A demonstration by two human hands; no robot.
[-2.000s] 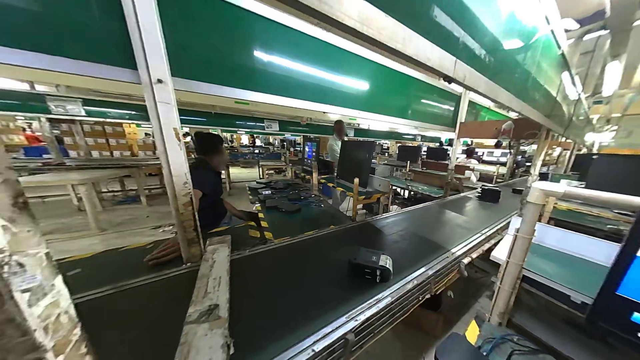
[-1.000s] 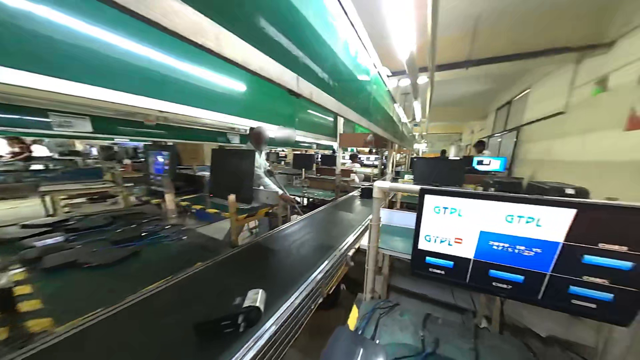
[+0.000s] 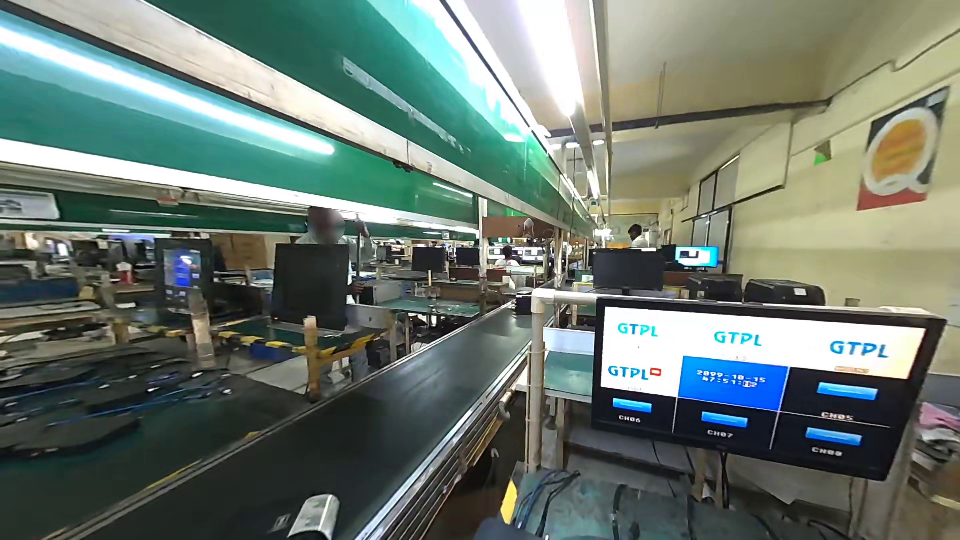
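Note:
Neither my left hand nor my right hand shows in the head view. A dark conveyor belt (image 3: 405, 405) runs from the lower left away toward the middle. On its near end, at the bottom edge, lies a device with a silvery end (image 3: 316, 517), partly cut off by the frame. Farther along the belt sits a small black box (image 3: 523, 304). To the right of the belt a flat-screen monitor (image 3: 765, 382) shows a grid of channel tiles. Below it, several black cables (image 3: 544, 487) lie on a green-topped workbench (image 3: 645, 506).
Dark flat units and blue cables (image 3: 97, 405) cover the bench left of the belt. A person (image 3: 326, 229) stands behind a black monitor (image 3: 311, 285) across the belt. A pale pipe post (image 3: 537, 375) rises beside the right-hand monitor. Green overhead panels (image 3: 420, 97) slant above the belt.
The view has swung to the right, bringing the large monitor in. The device on the belt now sits at the bottom edge of the view.

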